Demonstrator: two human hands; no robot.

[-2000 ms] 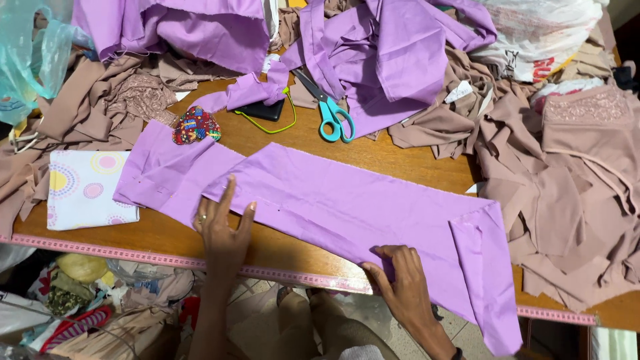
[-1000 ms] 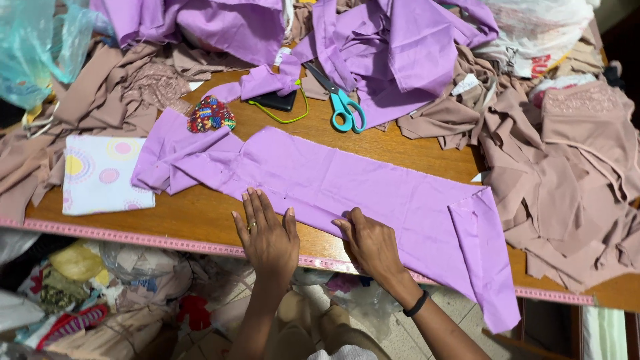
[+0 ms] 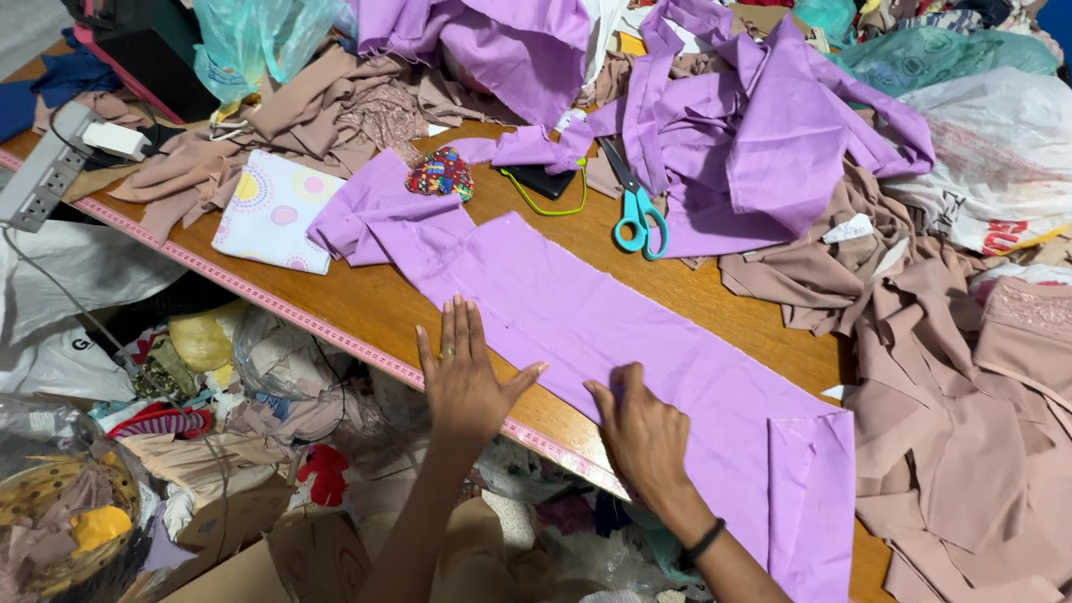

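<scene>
A long piece of purple fabric (image 3: 620, 327) lies flat and slanting across the wooden table, its right end folded over. My left hand (image 3: 469, 377) rests with spread fingers at the fabric's near edge, fingertips on the cloth, a ring on one finger. To its right, my right hand (image 3: 645, 427) presses on the same edge with curled fingers; whether it pinches the cloth cannot be told. Beyond the fabric lie scissors with turquoise handles (image 3: 641, 222), a black object with a yellow-green cord (image 3: 544, 180) and a multicoloured pincushion-like pad (image 3: 440, 174), which touches the fabric's left end.
A pink measuring tape (image 3: 335, 339) runs along the table's front edge. A folded patterned white cloth (image 3: 280, 209) lies at left, near a power strip (image 3: 50, 167). Brown fabric pieces (image 3: 938, 435) heap at right, more purple fabric (image 3: 754, 142) behind. Bags and scraps crowd the floor.
My left hand has shifted from farther left on the fabric toward my right hand, its fingers now more spread. The view has swung, showing more of the left side.
</scene>
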